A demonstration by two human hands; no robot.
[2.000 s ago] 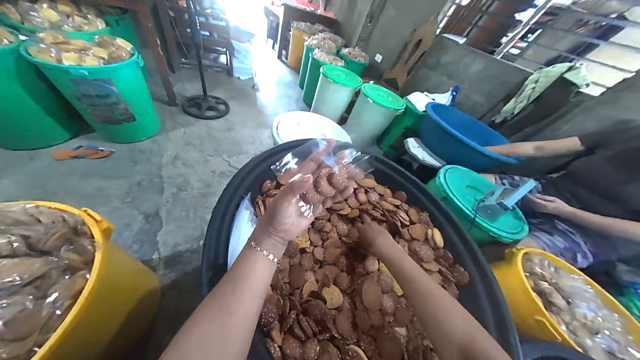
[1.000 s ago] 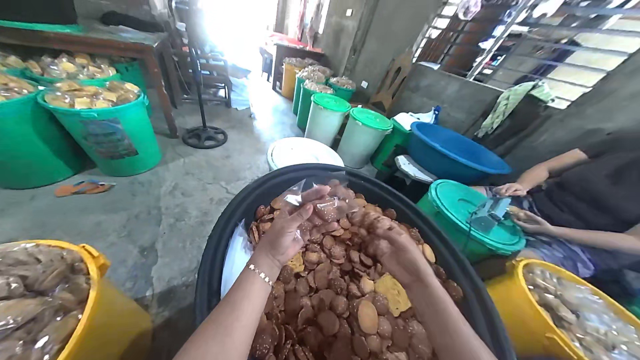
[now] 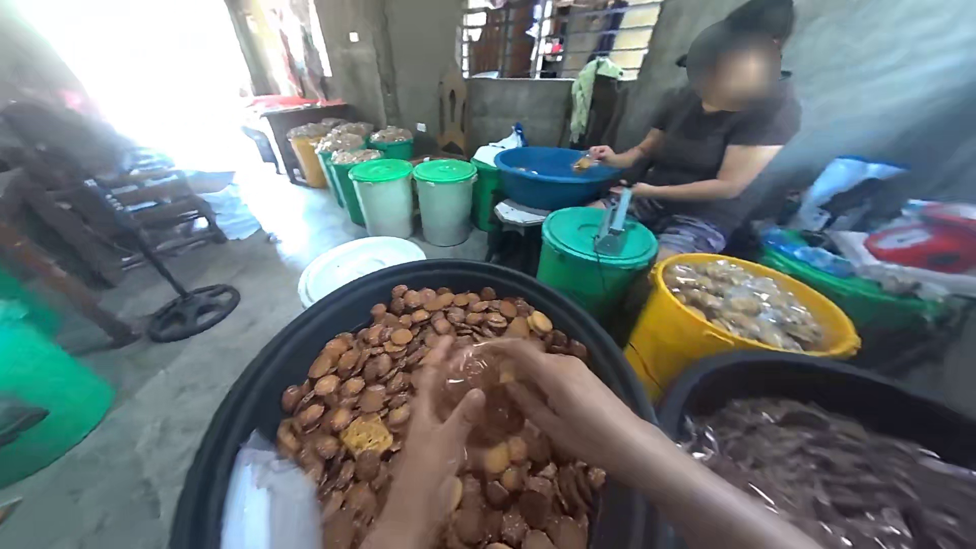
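Observation:
A clear plastic bag (image 3: 476,374) with brown cookies inside is between my hands, over a large black tub (image 3: 252,374) full of small round brown cookies (image 3: 374,366). My left hand (image 3: 438,435) grips the bag from the left, thumb up. My right hand (image 3: 560,396) is at the bag's right side, fingers bent against it; blur hides whether it grips or only touches. A yellow square cookie (image 3: 367,435) lies among the round ones. A stack of plastic bags (image 3: 271,496) rests inside the tub's left edge.
A second black tub (image 3: 823,366) with filled bags stands at right, beside a yellow bucket (image 3: 648,335) of packed cookies. Past it, a person (image 3: 709,145) sits by a blue basin (image 3: 553,183) and a green lidded bucket (image 3: 583,267) bearing a sealer (image 3: 614,229). A white lid (image 3: 358,263) lies ahead.
My right hand was down in the cookies, then rose and is now against the bag. The seated person's one hand has moved to the blue basin, holding a small packet. The view has swung right.

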